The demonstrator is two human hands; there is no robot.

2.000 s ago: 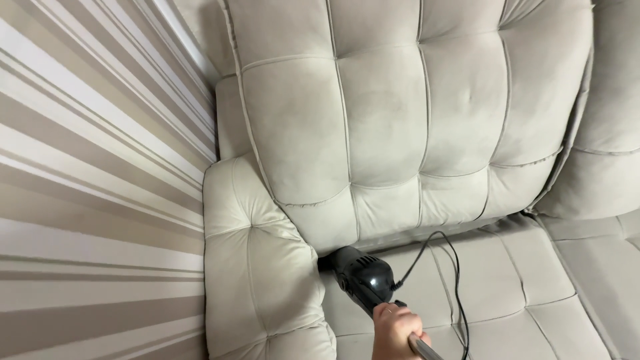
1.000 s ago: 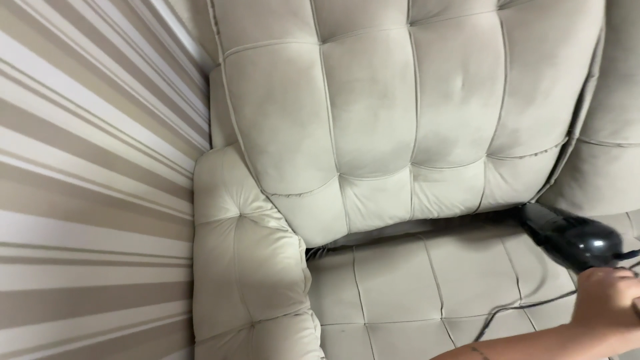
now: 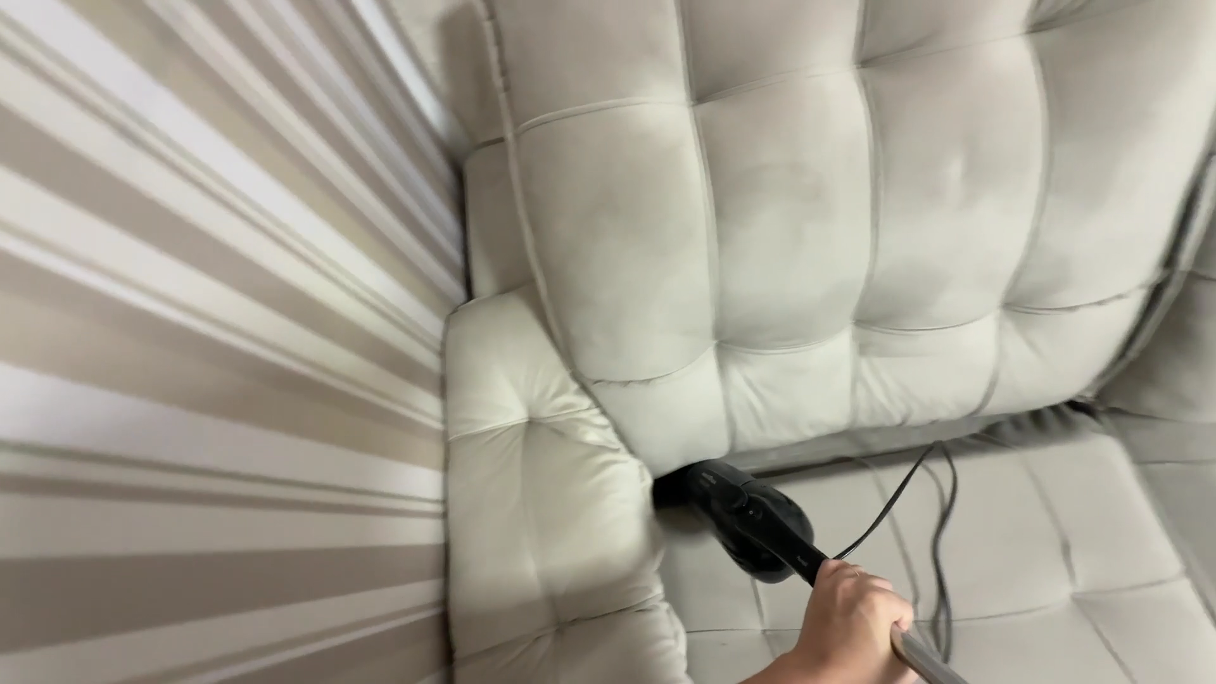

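My right hand [image 3: 855, 617] is closed around the long handle of a black corded vacuum cleaner [image 3: 760, 522] at the lower middle. The vacuum's nozzle [image 3: 673, 486] sits in the corner where the tufted armrest [image 3: 551, 522], the back cushion [image 3: 788, 228] and the seat cushion [image 3: 1026, 532] of a light grey sofa meet. How deep the nozzle's tip reaches is hidden. A black power cord [image 3: 945, 551] loops over the seat to the right of my hand. My left hand is out of view.
A striped beige and white wall [image 3: 228, 380] stands at the left, close beside the armrest. A dark gap runs under the back cushion. Another sofa section [image 3: 1164, 351] adjoins at the right.
My right hand has moved the vacuum from the right end of the gap under the back cushion leftward to the armrest corner, where it also was two seconds ago.
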